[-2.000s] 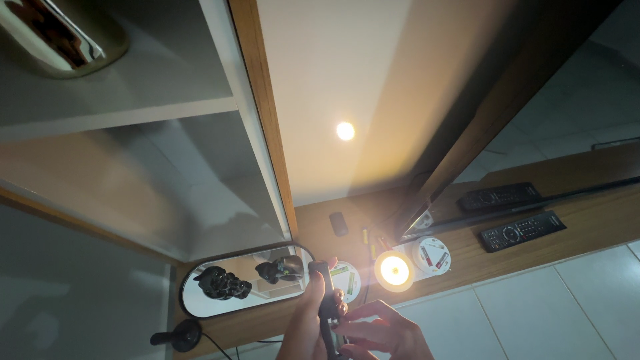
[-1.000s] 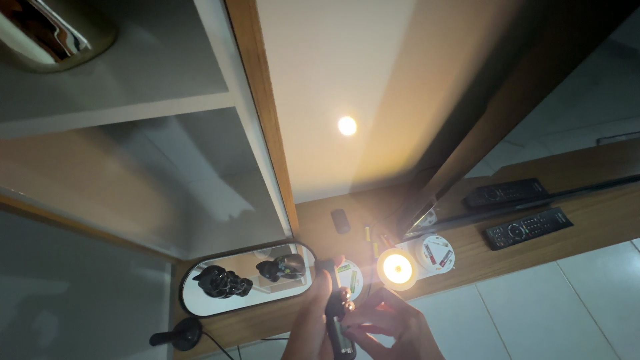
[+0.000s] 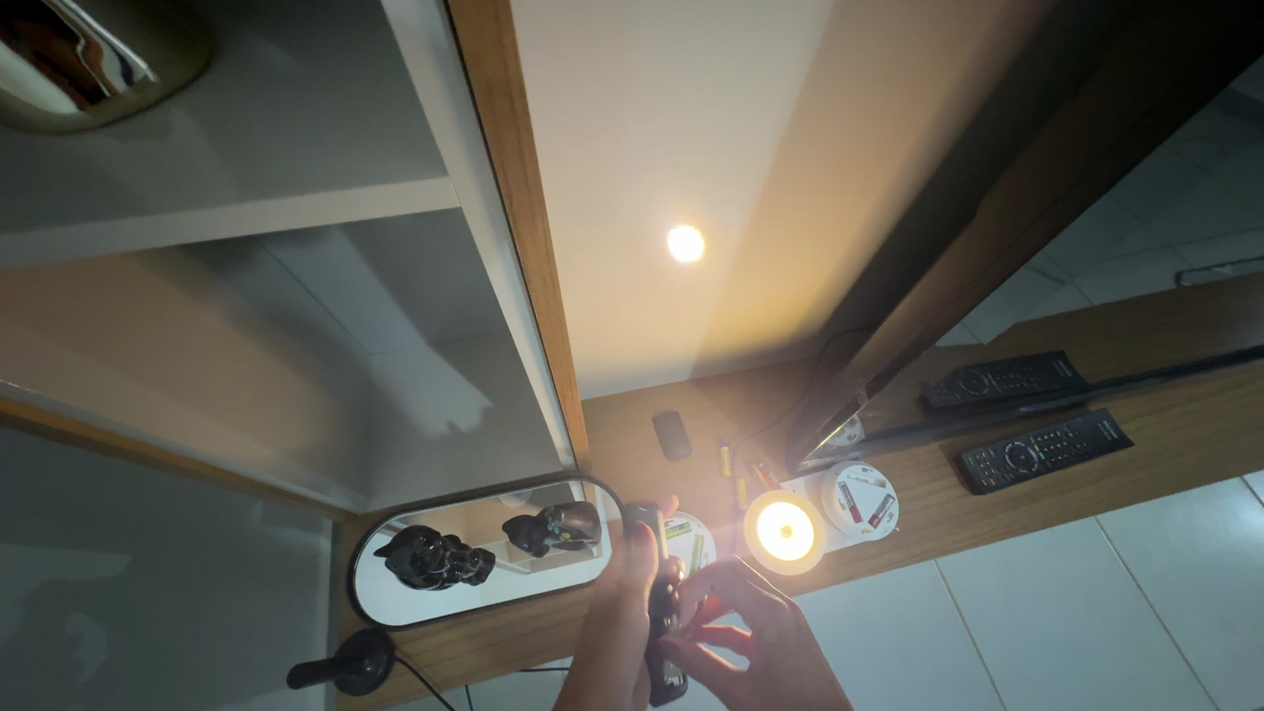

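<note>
My left hand (image 3: 614, 617) grips a dark elongated handheld device (image 3: 664, 622) near the bottom centre; what kind it is cannot be told. The fingertips of my right hand (image 3: 746, 632) touch the device's right side, and whether they pinch a small part is hidden. Just behind the hands lies a round white battery-powered light base (image 3: 693, 538) with batteries in it, partly covered. To the right a round lamp (image 3: 785, 530) glows, beside another white round base (image 3: 861, 501) holding batteries. Loose batteries (image 3: 726, 460) lie on the wooden surface behind.
A black-framed oval mirror tray (image 3: 484, 602) bears a black figurine (image 3: 434, 559). A black stand (image 3: 363, 662) with a cable is at lower left. A remote control (image 3: 1047, 451) lies before a television (image 3: 1086, 247). A small dark object (image 3: 671, 435) lies near the wall, beside open shelving (image 3: 227, 222).
My right hand's fingers have shifted slightly along the dark device. My left hand has kept hold of it, and the things on the wooden surface have not moved.
</note>
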